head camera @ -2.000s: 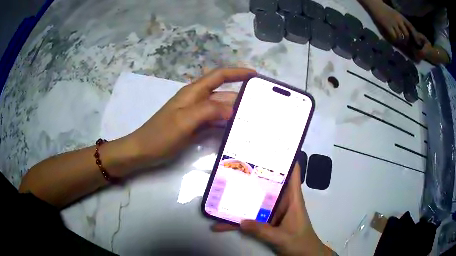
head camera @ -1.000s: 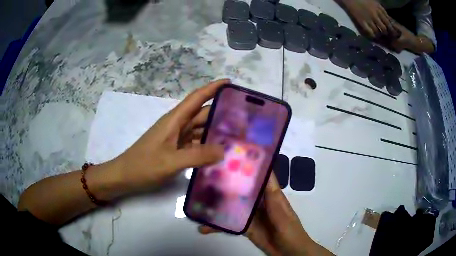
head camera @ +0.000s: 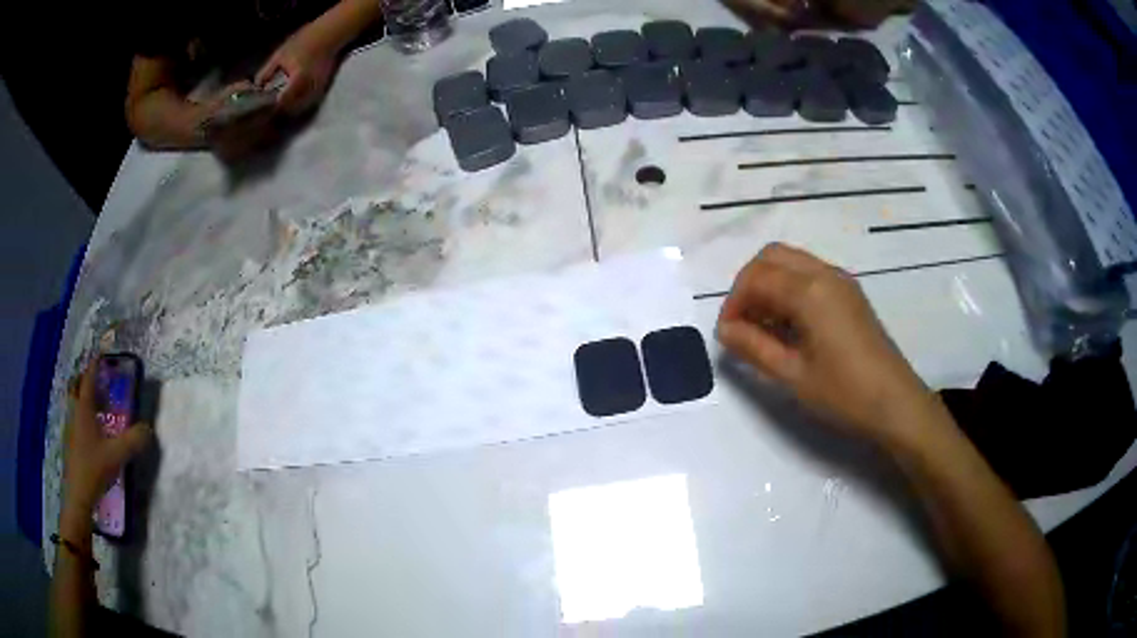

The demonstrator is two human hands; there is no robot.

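My left hand point(head camera: 102, 442) is at the far left edge, on the phone point(head camera: 117, 436), which lies on or just above the table with its screen lit. My right hand point(head camera: 804, 337) is over the table right of centre, fingers curled; no held thing shows, but its fingertips are blurred. Two flat black rounded-square pads point(head camera: 609, 375) lie side by side on the right end of the white sheet point(head camera: 399, 386), just left of my right fingertips.
Dark grey housings point(head camera: 539, 112) stand in rows at the back. A person's hands point(head camera: 268, 94) hold a phone at the upper left, near a clear bottle point(head camera: 417, 23). A clear plastic bag point(head camera: 1016, 212), printed sheets point(head camera: 1060, 125) and black cloth point(head camera: 1041, 424) are at the right.
My left hand has carried the phone to the far left. My right hand has let go of it and moved right. The view has turned, showing the white sheet and both pads.
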